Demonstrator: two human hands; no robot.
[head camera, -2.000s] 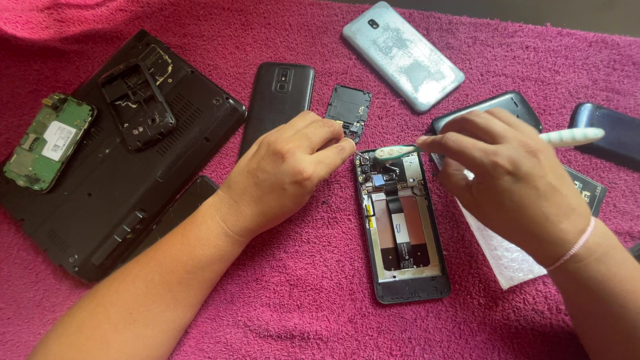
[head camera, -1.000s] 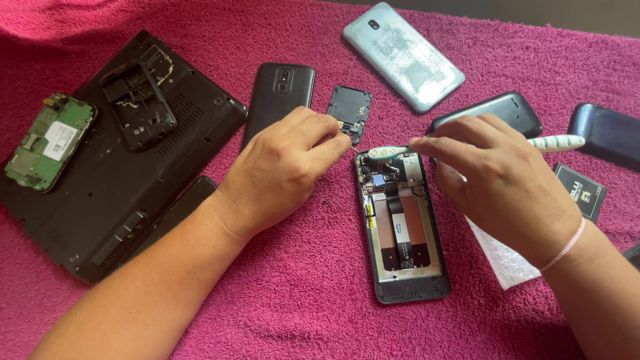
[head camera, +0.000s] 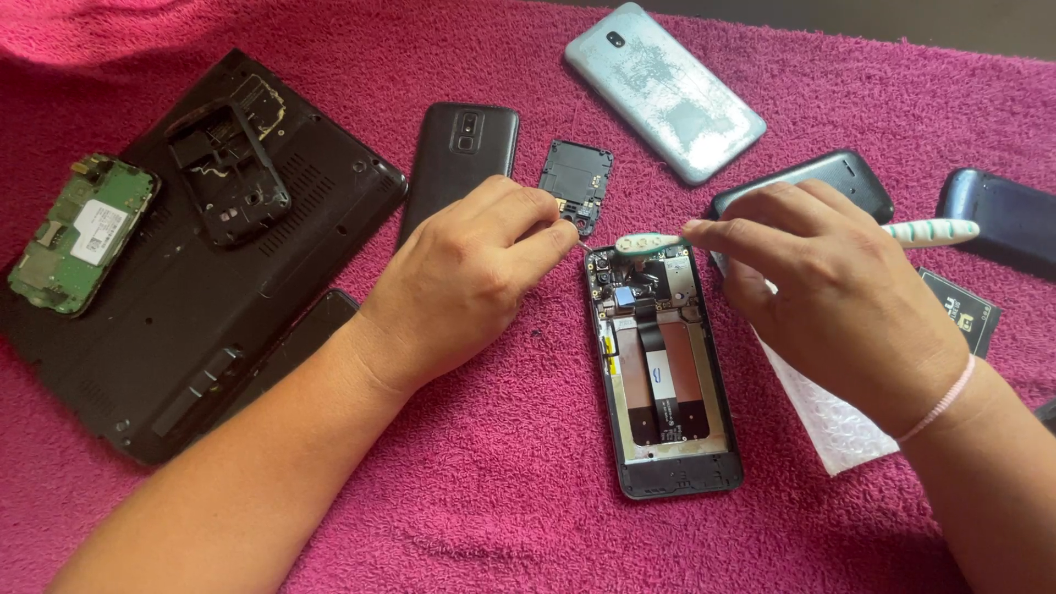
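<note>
An opened smartphone (head camera: 665, 371) lies on the pink towel, its circuit board, cameras and black flex cable exposed. My right hand (head camera: 833, 289) grips a white and green toothbrush (head camera: 932, 233), whose head is over the phone's top edge with its bristles facing down. My left hand (head camera: 474, 272) pinches a thin metal tool (head camera: 585, 246) at the phone's upper left corner; most of the tool is hidden in the fingers. Just above this corner lies a black plastic inner phone cover (head camera: 577, 177).
A black laptop (head camera: 198, 272) at the left carries a green circuit board (head camera: 82, 235) and a phone frame (head camera: 227, 173). Around the hands lie a black phone (head camera: 466, 157), a silver phone back (head camera: 664, 91), a dark case (head camera: 813, 177), a blue-black phone (head camera: 1002, 219), bubble wrap (head camera: 833, 421) and a battery (head camera: 961, 309).
The toothbrush has turned and shifted slightly in my right hand, which stays by the phone's top. My left hand has barely moved.
</note>
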